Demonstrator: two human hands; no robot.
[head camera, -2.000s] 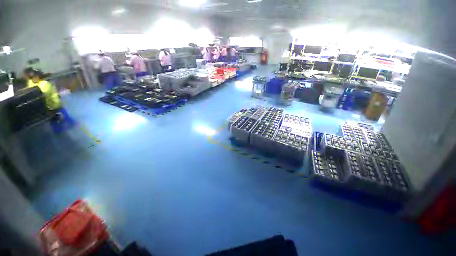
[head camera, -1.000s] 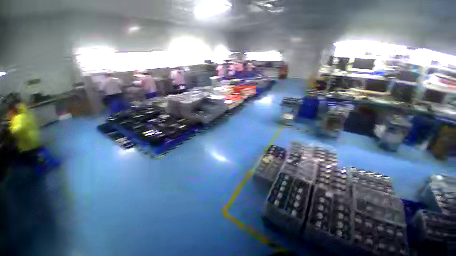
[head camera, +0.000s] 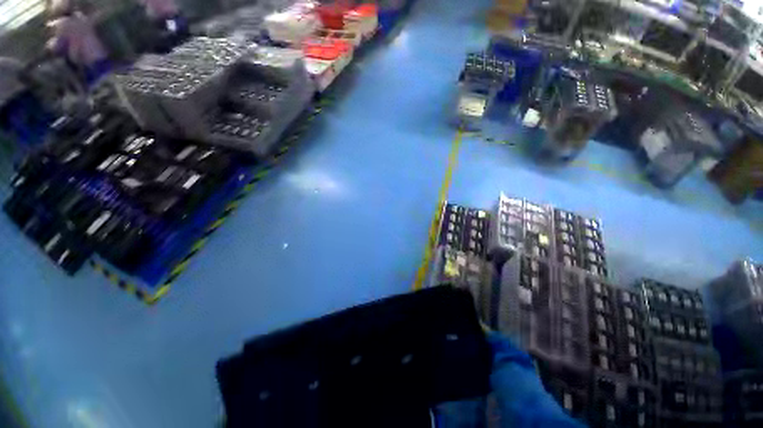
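A black component tray (head camera: 360, 359), long and dark with a row of small pale marks, is tilted at the bottom centre, its lower part cut off by the picture's edge. My right hand (head camera: 488, 331) is at the tray's right end, small, blurred and mostly hidden. It appears to hold the tray. A blue sleeve shows beside it at the lower right. My left hand is not in view.
Grey crates of small parts (head camera: 577, 309) stand on the right. Dark trays (head camera: 125, 184) lie on a blue base at left, with grey crates (head camera: 213, 92) behind. Blue floor (head camera: 318, 226) with yellow tape runs between. Several people are at the upper left.
The view has moved closer to the stacks and tipped down. The black tray and my right sleeve have come into view at the bottom. The yellow-clad person has left the view.
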